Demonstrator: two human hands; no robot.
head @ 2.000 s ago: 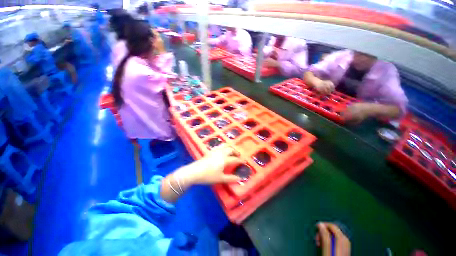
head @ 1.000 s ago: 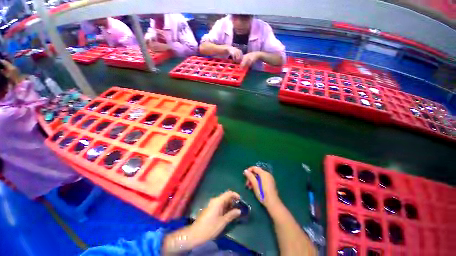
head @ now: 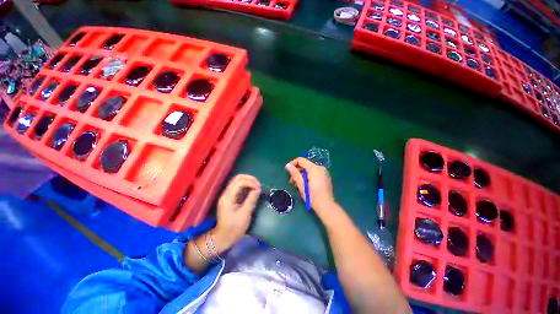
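Note:
A dark round watch head (head: 281,201) lies face up on the green bench between my hands. My left hand (head: 233,211) is just left of it, with fingers curled. A dark patch shows between its fingertips; I cannot tell whether it is a held thing or shadow. My right hand (head: 313,184) is right of the watch head and holds a thin blue tool (head: 306,191) like a pen, pointing down. The stacked foam trays (head: 153,168) at left hold dark discs, with several empty pockets. The right foam tray (head: 408,214) holds discs in its left part.
Crumpled clear film (head: 318,157) lies beyond my right hand, and more film (head: 381,246) lies beside the right tray. A black and blue pen or screwdriver (head: 381,199) lies left of that tray. A pale tape roll (head: 346,15) and red trays (head: 423,61) are across the bench.
The view has turned right and down. My left hand has moved from the left tray to the bench; it was at the watch head, which now lies apart from it.

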